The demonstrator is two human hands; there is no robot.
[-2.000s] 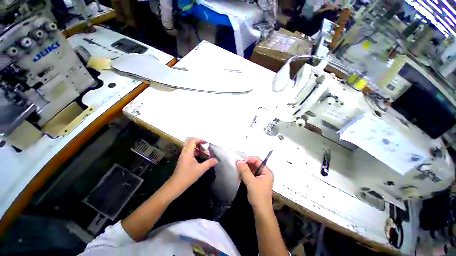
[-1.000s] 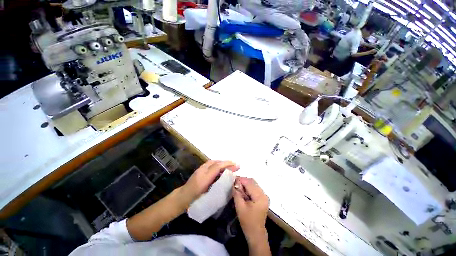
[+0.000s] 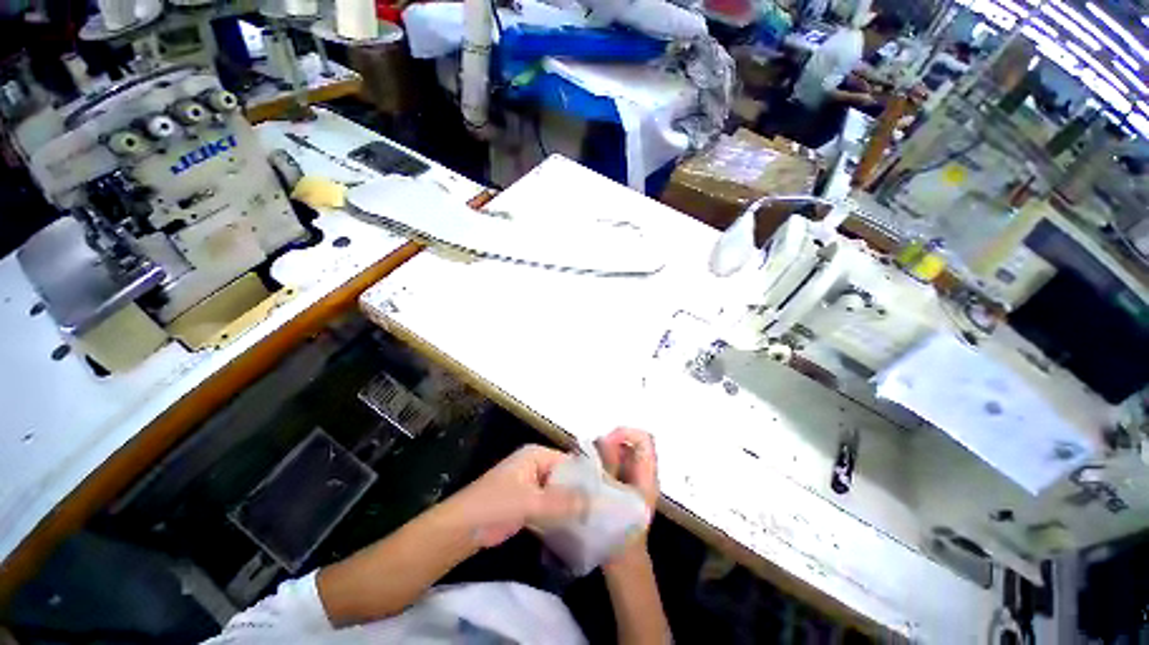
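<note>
A small pale grey cloth piece [image 3: 597, 514] is between my two hands at the table's front edge. My left hand [image 3: 532, 489] holds its left side, with the fingers blurred and partly behind the cloth. My right hand [image 3: 634, 469] holds its upper right side, with the fingers bent over the top. The cloth looks folded or bunched. Whether the dark tool seen earlier is still in my right hand cannot be told.
A cream sewing machine [image 3: 869, 315] with a paper sheet [image 3: 989, 406] stands at right. Dark snips [image 3: 846, 461] lie on its bed. Curved pale pieces [image 3: 504, 237] span both tables at upper left. An overlock machine [image 3: 177, 189] is at left. A person [image 3: 832, 69] sits far back.
The cloth has turned and bunched between my hands, and my right fingers have moved up over its top. Earlier a thin dark tool showed in my right hand. The camera view has shifted.
</note>
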